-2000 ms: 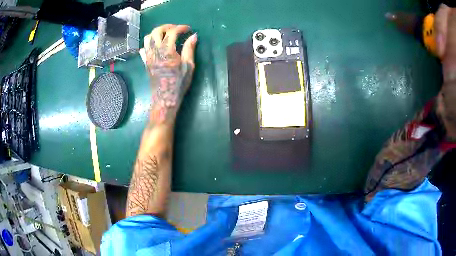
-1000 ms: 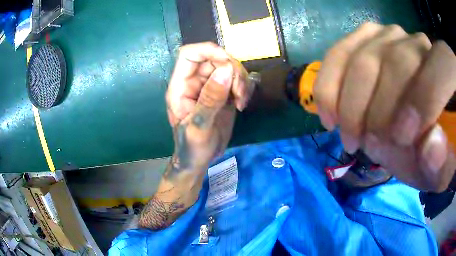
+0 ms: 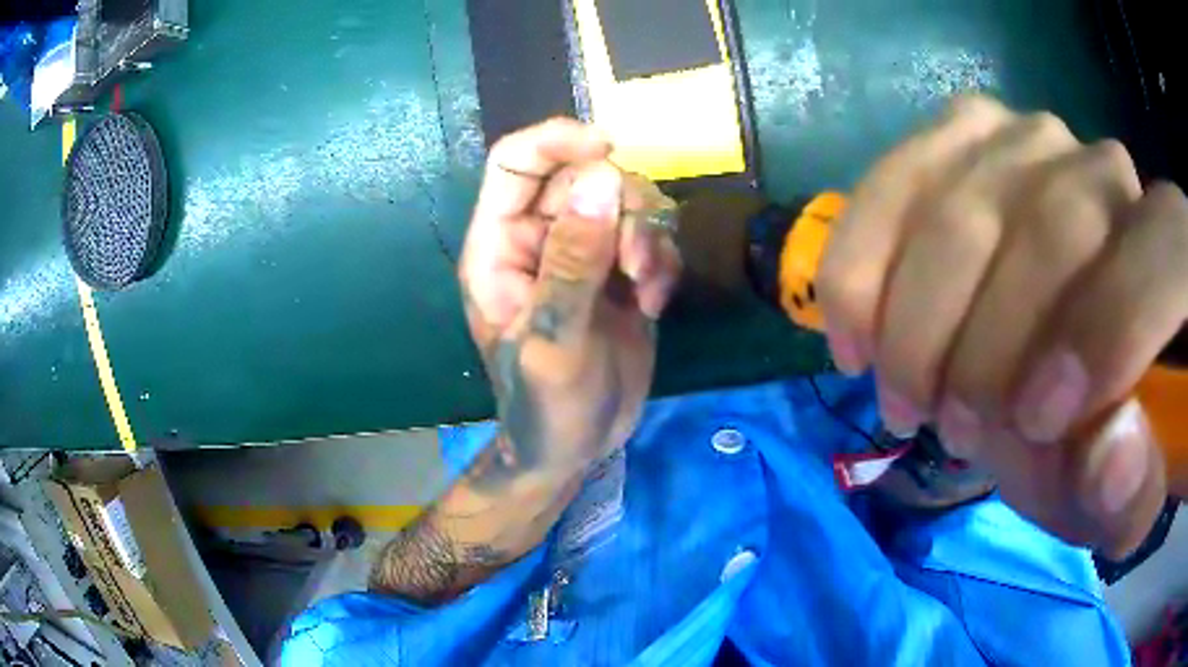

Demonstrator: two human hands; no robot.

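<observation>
The phone unit (image 3: 671,124) with its yellow panel is at the top centre, cut off by the top edge, on a black mat (image 3: 515,59). My left hand (image 3: 567,280) is just below it, thumb and fingertips pinched together; whether a tiny screw is between them I cannot tell. A small pale glint shows by its fingers. My right hand (image 3: 997,300) is shut around an orange screwdriver (image 3: 810,258), whose dark nose points left towards my left hand. The bit is not clear to see.
A round dark perforated tray (image 3: 117,199) lies on the green bench (image 3: 313,248) at left, over a yellow line. A clear box (image 3: 124,46) is at the upper left. A cardboard box (image 3: 137,554) is below the bench edge.
The view has shifted, so the phone is now partly cut off at the top. Both hands have come together below the phone, the screwdriver brought in from the right. My left fingers have closed to a pinch.
</observation>
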